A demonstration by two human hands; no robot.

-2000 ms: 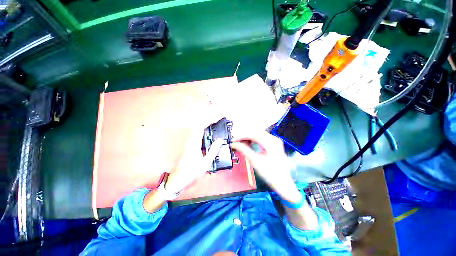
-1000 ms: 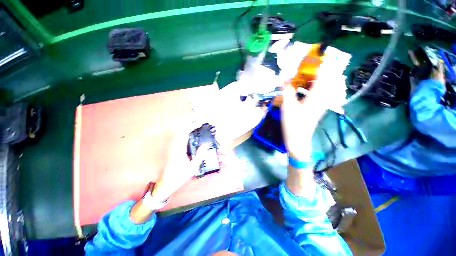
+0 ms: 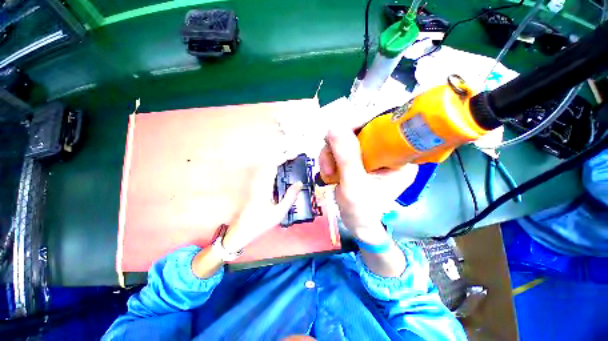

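A black housing (image 3: 298, 193) is held over the right part of the salmon-pink work mat (image 3: 193, 180). My left hand (image 3: 257, 214) grips the housing from its left side, with the thumb on its face. My right hand (image 3: 363, 183) is closed around the orange electric screwdriver (image 3: 413, 133). The screwdriver lies nearly level, its tip end pointing left at the housing's right edge. The fingers hide part of the tip, and I cannot tell whether it touches a screw.
A blue screw tray (image 3: 419, 184) is partly hidden behind my right hand. A green-capped syringe (image 3: 393, 46) stands behind it. Closed housings sit at the back (image 3: 209, 32) and left (image 3: 56, 131). Blue-handled pliers (image 3: 505, 176) and a brown cardboard box (image 3: 492, 273) are at right.
My right hand has brought the orange screwdriver from above the tray area leftward to the housing's right edge. My left hand still holds the housing. The view has shifted.
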